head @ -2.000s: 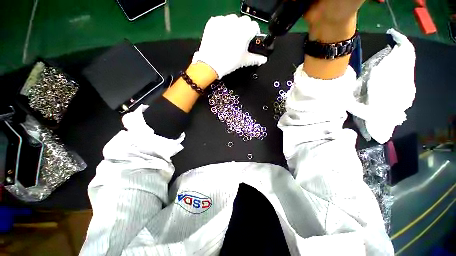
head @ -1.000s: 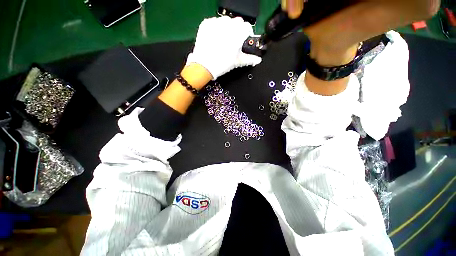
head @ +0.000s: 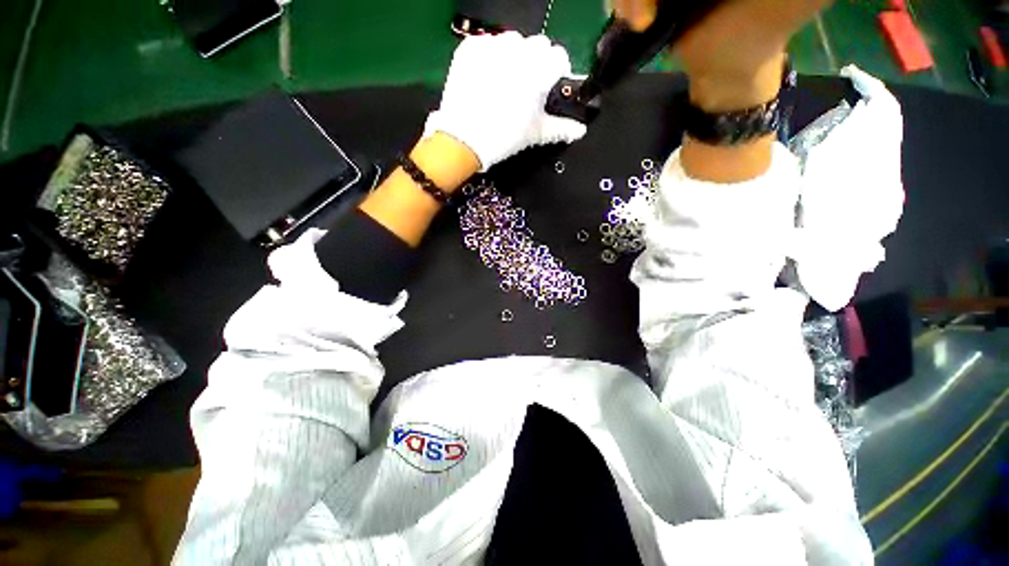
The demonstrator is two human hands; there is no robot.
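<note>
My left hand (head: 503,97), in a white glove, holds a small black box-shaped unit (head: 569,97) at the back of the mat. A round terminal shows on the unit's end. My bare right hand (head: 730,50) grips a black power screwdriver (head: 633,50). The tool's tip is at the unit's right part; the exact contact is hidden. A pile of flat washers (head: 515,245) lies on the mat below my left hand. A second, brighter pile of small rings (head: 628,212) lies to the right, partly beside my right sleeve.
Black plates (head: 266,166) lie at left. Farther left are an open hardware box (head: 111,205) and a clear hardware bag (head: 122,359). A green belt (head: 365,39) runs behind, carrying dark units and red-orange pads (head: 905,40). A white plastic bag (head: 846,199) lies at right.
My right hand and the screwdriver shifted right, then back left, staying at the unit. The dark units on the belt have moved left. My left hand still holds the unit.
</note>
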